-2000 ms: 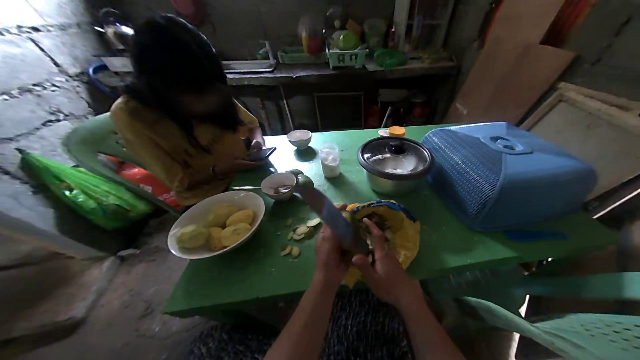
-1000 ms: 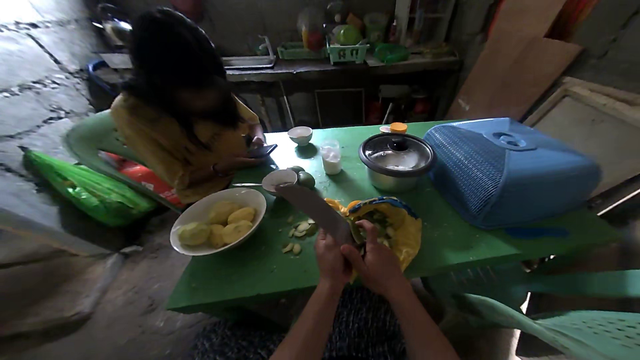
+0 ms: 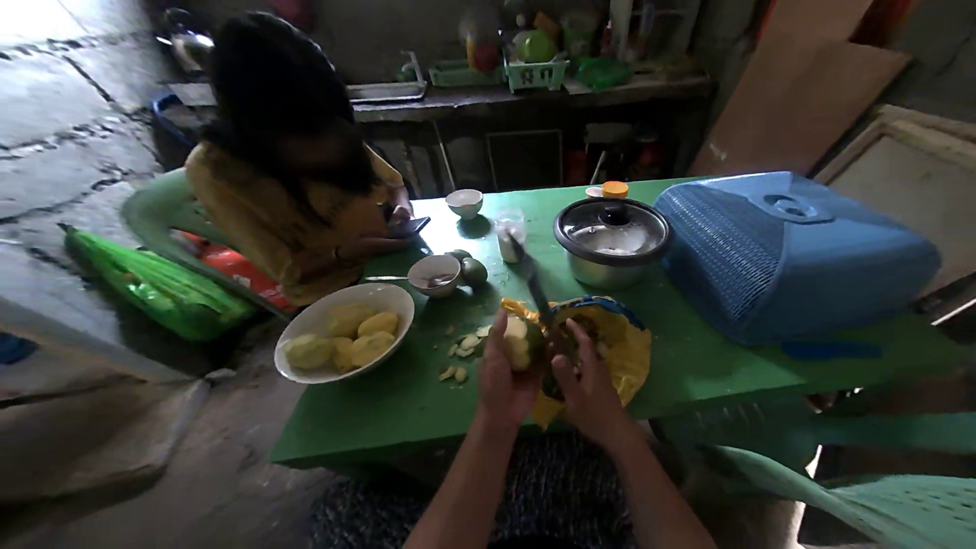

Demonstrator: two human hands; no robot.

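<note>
In my left hand is a partly peeled green mango, pale flesh facing left and green skin on the right. My right hand grips a large knife, its blade pointing up and away, beside the fruit. Under and beyond my right hand lies an open yellow plastic bag with dark peelings inside. Pale slices are scattered on the green table left of the mango. A white oval bowl farther left holds several peeled yellow mangoes.
A small bowl with a spoon stands by whole green fruit. Behind are another bowl, a plastic cup and a lidded pot. A blue plastic cover fills the right side. A person with a phone sits at left.
The knife blade has swung from pointing up and left to pointing more directly away. My hands have moved apart a little, and the partly peeled mango now shows plainly in my left hand.
</note>
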